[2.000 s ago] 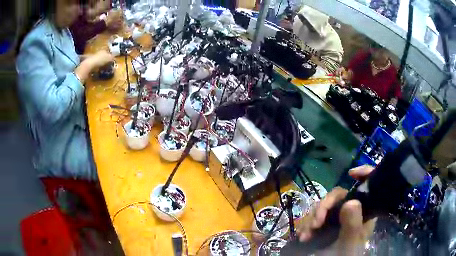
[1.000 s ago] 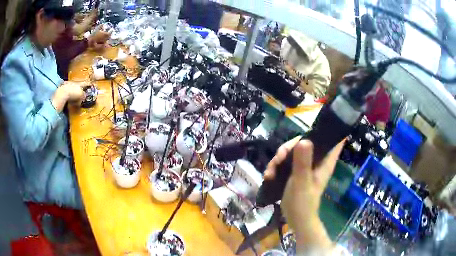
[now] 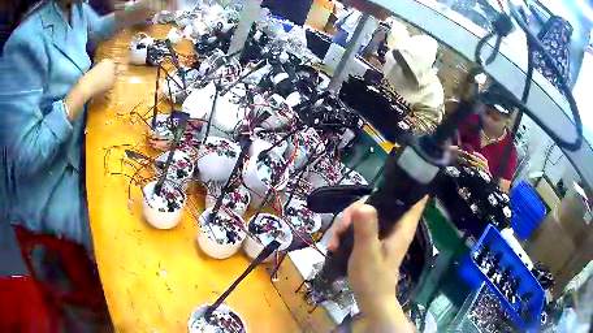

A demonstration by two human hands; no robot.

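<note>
My right hand is wrapped round a thick black electric screwdriver with a pale label, held tilted over the silver screw feeder. The hand and tool hide most of the feeder, and the screwdriver's tip cannot be made out. A white round housing with boards, wires and a black rod leaning out of it stands at the bottom edge, partly cut off. My left hand is not in view.
More white housings with wires and black rods crowd the yellow bench. A blue parts bin and a clear tray lie at lower right. A person in light blue sits at left; others sit across the bench.
The screwdriver has moved from the lower right to over the feeder, still in my right hand. The view has shifted, and the near housing now sits at the bottom edge.
</note>
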